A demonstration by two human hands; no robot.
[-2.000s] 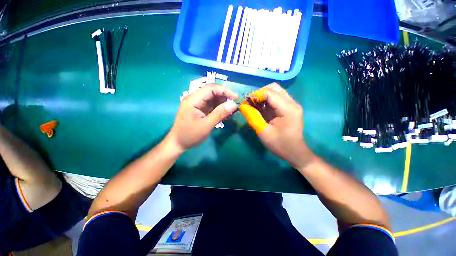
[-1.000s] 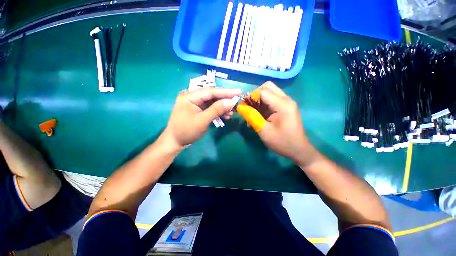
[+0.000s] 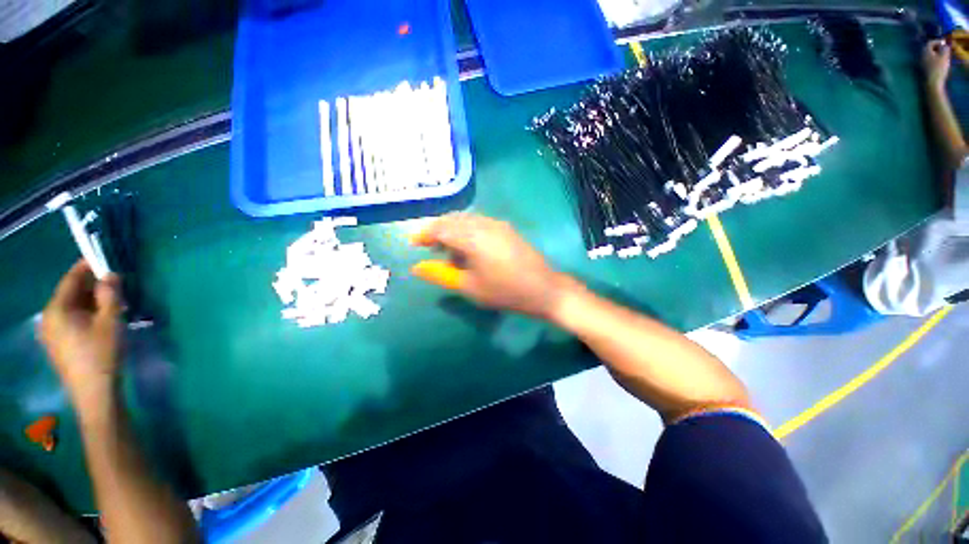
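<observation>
My left hand [image 3: 80, 329] is at the far left, with thumb and finger closed on the lower end of a white strip [image 3: 88, 239]. Black wires [image 3: 122, 239] lie beside the strip. My right hand [image 3: 494, 266] is over the bench at centre, orange covers on its thumb and index finger, the fingertips apart and nothing visible between them. A pile of small white connector housings [image 3: 329, 278] lies between my hands. A black wire bundle [image 3: 675, 117] with white connectors at its near ends lies at right.
A blue tray [image 3: 278, 117] holding parallel white strips stands behind the pile. A second blue tray [image 3: 542, 43] is beside it. A small orange piece [image 3: 43, 431] lies at lower left. Another person's arm [image 3: 940, 96] shows at the far right, and part of another arm at the lower left corner.
The view has turned to the right. My hands, together before, have parted: the left has moved to the white strip at far left and grips it. The right is now apart, its fingers open.
</observation>
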